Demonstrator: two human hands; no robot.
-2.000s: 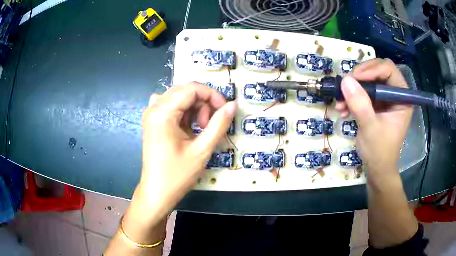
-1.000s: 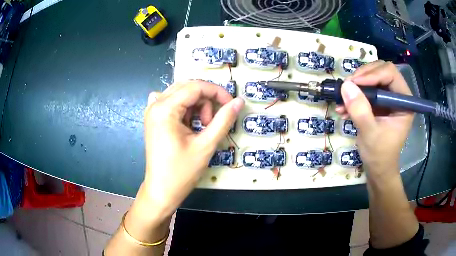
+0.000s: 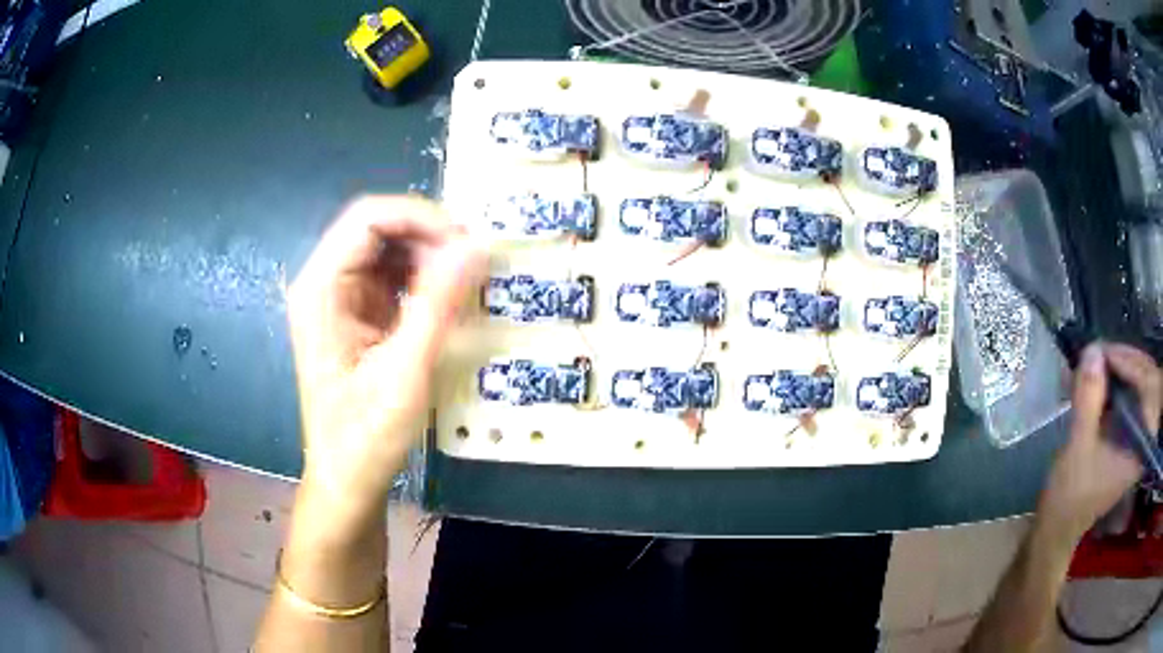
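Note:
The cream fixture plate [image 3: 663, 448] lies flat on the bench and holds rows of dark blue circuit boards [image 3: 671, 221] with fine red and dark wires. My right hand [image 3: 1104, 427] holds the soldering iron [image 3: 1085, 342] at the right; its blurred tip is over the clear waste tray [image 3: 1004, 411], which has silvery bits in it. My left hand [image 3: 383, 332] is raised at the plate's left edge, blurred, with thumb and forefinger close together. Whether they pinch a thin strand cannot be seen.
A yellow tally counter [image 3: 388, 49] stands beyond the plate at left. A round fan grille [image 3: 721, 23] is behind the plate. Dark blue equipment [image 3: 937, 64] is at the back right. Red plastic stools [image 3: 121, 478] show below the green bench [image 3: 191, 230]. A black cable loops at lower right.
My right hand has moved the iron from a second-row board to the tray at the right. My left hand has moved left, off the boards. The whole plate is now uncovered except its left edge.

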